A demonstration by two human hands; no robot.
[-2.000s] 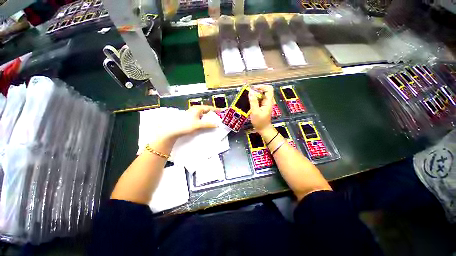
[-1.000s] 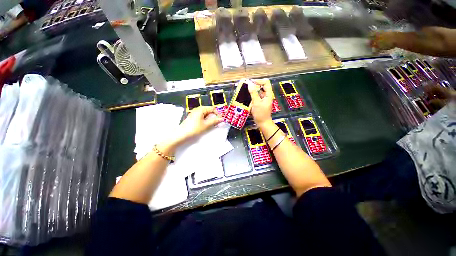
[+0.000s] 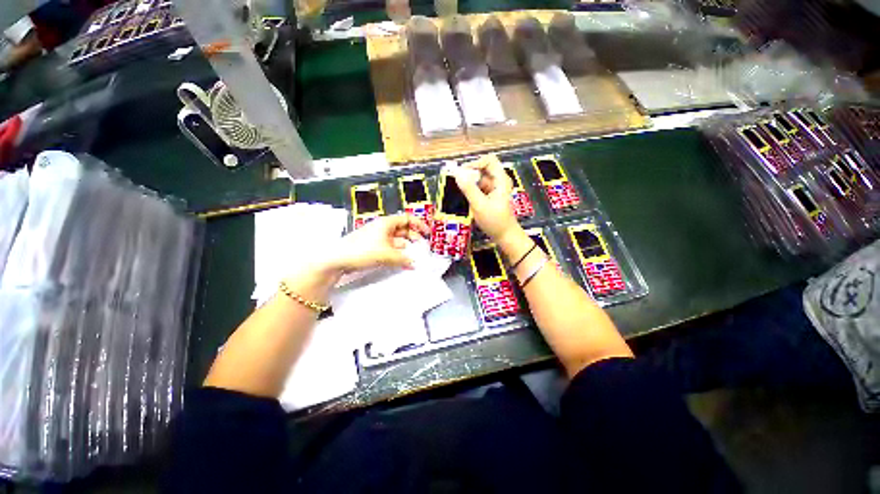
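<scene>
My right hand (image 3: 487, 198) holds a keypad phone (image 3: 451, 236) by its upper end, tilted above the blister tray (image 3: 630, 282). The phone has a black screen, yellow frame and red keypad. My left hand (image 3: 386, 243) is at the phone's lower left, its fingertips closed on a white sleeve (image 3: 423, 259); the sleeve's edges blend with the pile below. The pile of empty sleeves (image 3: 314, 359) spreads under my left hand and over the tray's left part. Bare phones (image 3: 596, 260) lie in several tray pockets; my right hand and wrist partly hide some.
A stack of filled trays (image 3: 101, 318) stands at left. A metal post (image 3: 253, 92) and small fan (image 3: 230, 121) are beyond the sleeves. A cardboard sheet (image 3: 410, 150) bears a clear tray. Stacked phone trays (image 3: 772, 198) and a person's patterned sleeve (image 3: 844, 299) are at right.
The held phone has become more upright and shifted slightly left with my right hand. My left hand has moved slightly down and left. The other person's arm, seen one second ago, has left the upper right.
</scene>
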